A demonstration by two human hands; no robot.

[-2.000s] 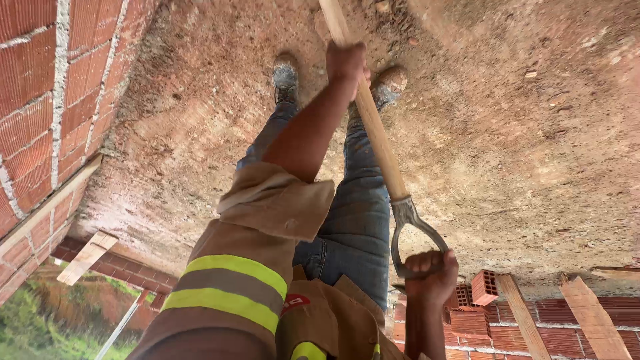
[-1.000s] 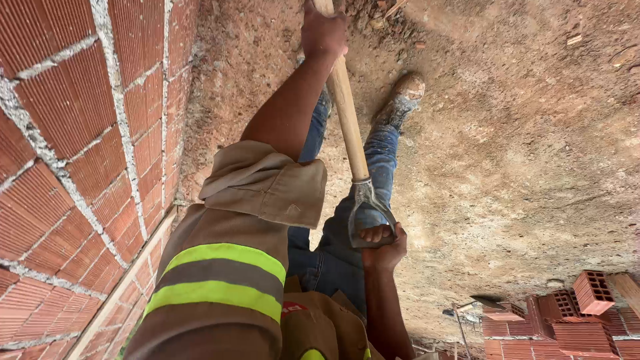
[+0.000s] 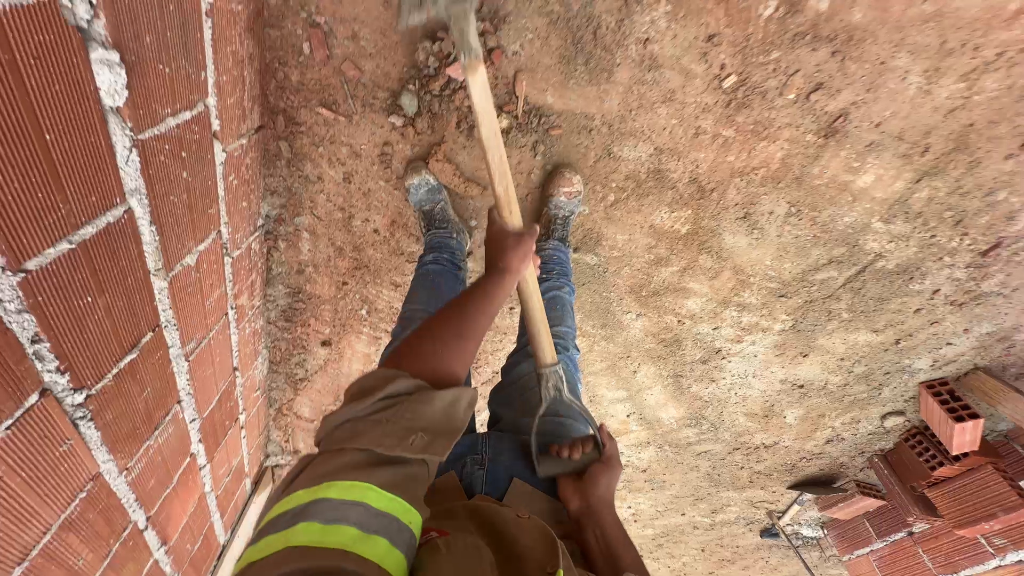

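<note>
A shovel with a wooden shaft [image 3: 500, 164] and a metal D-grip slants down the middle of the view. My left hand [image 3: 512, 246] is closed around the shaft about midway, between my two dusty boots. Lower down, my right hand [image 3: 588, 468] grips the crossbar of the D-grip in front of my jeans. The shovel's metal head [image 3: 448, 18] is blurred and partly cut off by the top edge. It is over or beside a small heap of rubble [image 3: 436, 88] with brick chips and stones.
A wall of hollow clay bricks [image 3: 168, 264] with rough mortar joints rises at the left. Packed earth floor [image 3: 760, 264] spreads to the right. Stacked hollow bricks [image 3: 952, 416], a wooden board [image 3: 996, 394] and what looks like a trowel [image 3: 816, 489] are at the lower right.
The view has shifted. The shovel's head and the rubble heap now show at the top. Both feet are side by side in view, where one was mostly hidden a second ago. Both hands keep hold of the shovel.
</note>
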